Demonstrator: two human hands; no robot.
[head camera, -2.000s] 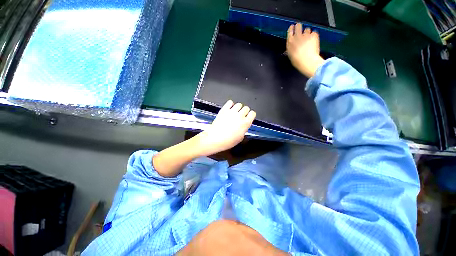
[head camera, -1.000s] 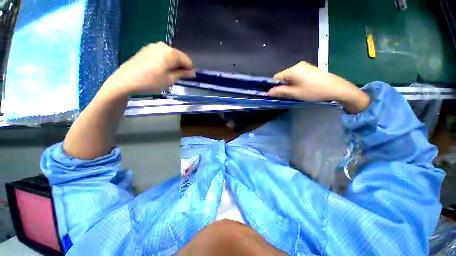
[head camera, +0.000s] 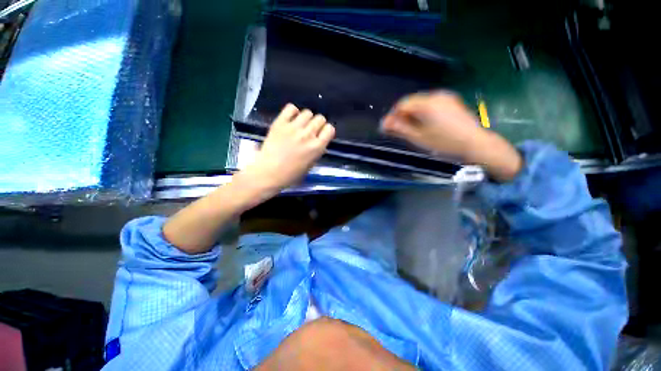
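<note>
A black panel [head camera: 341, 80] lies on the green surface at the bench's front, with a raised near edge and small pale dots. A pale curved band [head camera: 254, 70] shows along its left side. My left hand [head camera: 296, 141] is at the panel's near edge, fingers curled over it, thumb hidden. My right hand [head camera: 435, 123] is blurred above the panel's right part, fingertips drawn together; whether they hold anything thin cannot be told. Thin pale strips [head camera: 472, 246] hang by my right sleeve, below the bench edge.
A blue slab in bubble wrap [head camera: 65, 109] lies at the left. A yellow-handled cutter [head camera: 483, 114] and a small metal piece [head camera: 520, 56] are on the green surface [head camera: 196, 94] and to the right. A blue edge [head camera: 362, 22] lies behind the panel. A black crate [head camera: 58, 326] stands lower left.
The dark strip both hands held up at the near edge is no longer held between them. My left hand has moved right and down onto the edge. My right hand is above the panel.
</note>
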